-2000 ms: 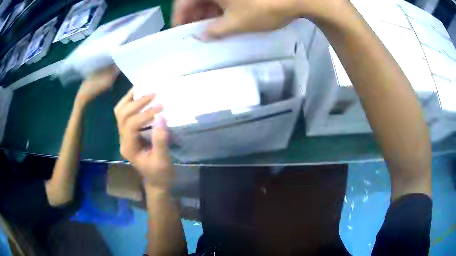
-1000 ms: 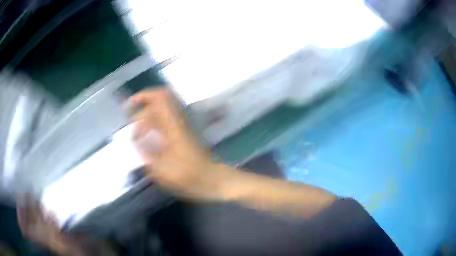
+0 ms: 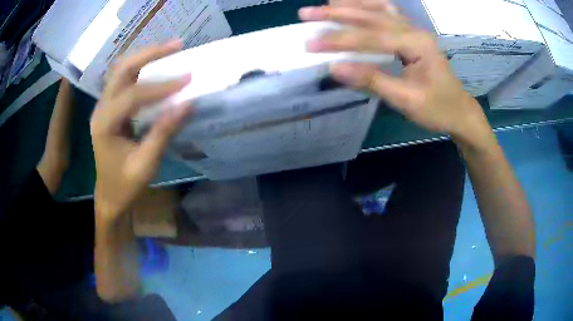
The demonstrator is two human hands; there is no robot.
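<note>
A white retail carton [image 3: 283, 135] is tilted in front of me at the bench's near edge. Its top looks shut, with a small dark notch in the edge facing me and fine print on the broad face below. My left hand [image 3: 135, 116] grips its left end, fingers on top and thumb at the front. My right hand [image 3: 402, 66] is at its right end, fingers spread over the top and thumb near the front edge. The carton's edge and my fingers are slightly blurred. The contents are hidden.
White cartons [image 3: 487, 63] stand at the right on the green bench [image 3: 264, 15]. More printed white cartons [image 3: 179, 28] stand behind at the left. Another person's forearm [image 3: 56, 135] reaches in from the left. A brown carton [image 3: 155, 213] is below the bench, above the light-blue floor [image 3: 402, 291].
Two seconds ago the carton was open with a white block visible inside; now its top looks shut. Both hands now hold its ends. The camera view swung and came back.
</note>
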